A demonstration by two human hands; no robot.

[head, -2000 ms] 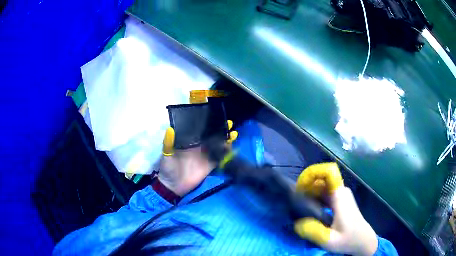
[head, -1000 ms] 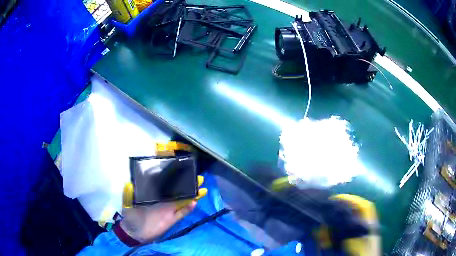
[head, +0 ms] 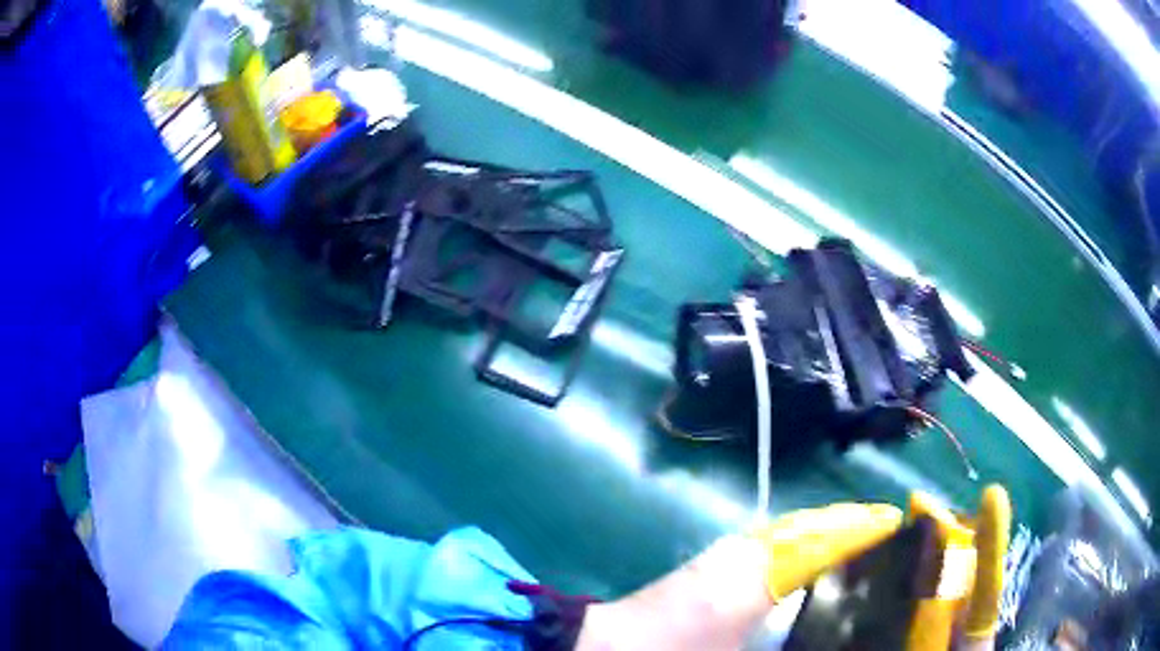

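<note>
My left hand (head: 681,605), with a dark red wrist strap, reaches in from the bottom edge. Its yellow-covered thumb lies along the top of a dark LCD panel (head: 865,595), which it grips. The panel is cut off by the bottom edge. An orange-yellow strip, possibly the flex cable (head: 954,568), shows at the panel's right side. An upright yellow shape beside it looks like a covered fingertip; I cannot tell whose hand it belongs to. No other part of my right hand can be made out.
Beyond is a black projector housing (head: 827,350) with white and red wires. Black panel frames (head: 528,274) lie piled to its left. A blue bin (head: 283,185) with a yellow carton (head: 246,125) stands at upper left. White paper (head: 185,496) is at lower left, clear trays (head: 1081,572) at lower right.
The view has shifted, bringing more of the conveyor into sight. My left hand with the panel has moved right and turned clockwise. The blurred dark object near my right hand is out of sight.
</note>
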